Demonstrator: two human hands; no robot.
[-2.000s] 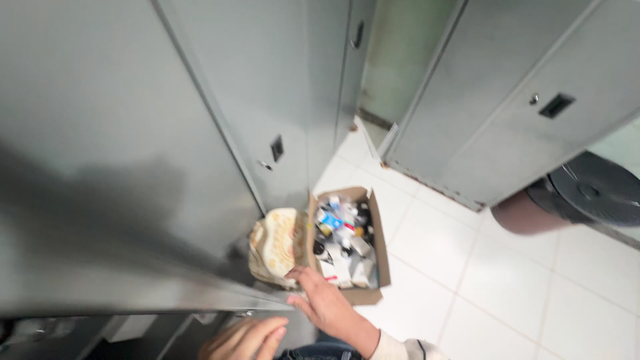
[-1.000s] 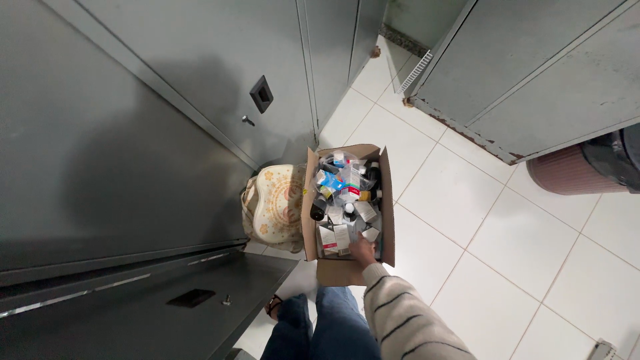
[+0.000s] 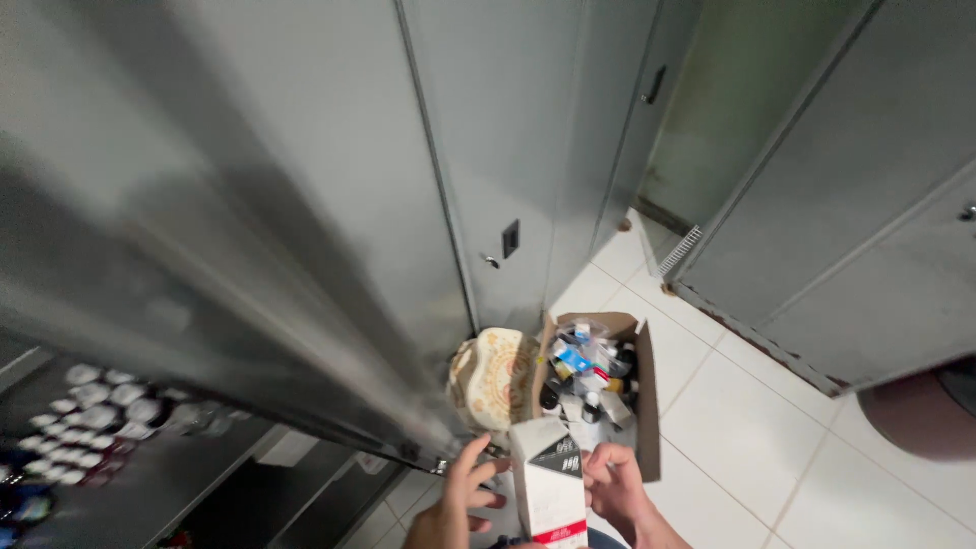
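Note:
A white carton with a dark patch and a red band point(image 3: 550, 488) stands out at the bottom centre. My right hand point(image 3: 616, 488) has its fingers on the carton's right side. Spread at its left is my left hand point(image 3: 469, 492), fingers apart; whether a fingertip touches the carton is unclear. Beyond them, on the floor, an open cardboard box point(image 3: 648, 396) contains small cartons, dark bottles and plastic bags. Against the box's left side rests a cream patterned bag point(image 3: 499, 377).
Grey metal cabinets point(image 3: 503, 152) rise ahead, with another cabinet point(image 3: 831, 229) at right. An open cabinet at lower left holds rows of white-capped bottles point(image 3: 91, 412). A reddish-brown bin point(image 3: 907, 412) stands on the white tiled floor point(image 3: 732, 442) at right.
A second ago my right hand was down in the cardboard box; now it is at the white carton, above the box. My left hand has come into view. The view has tilted up.

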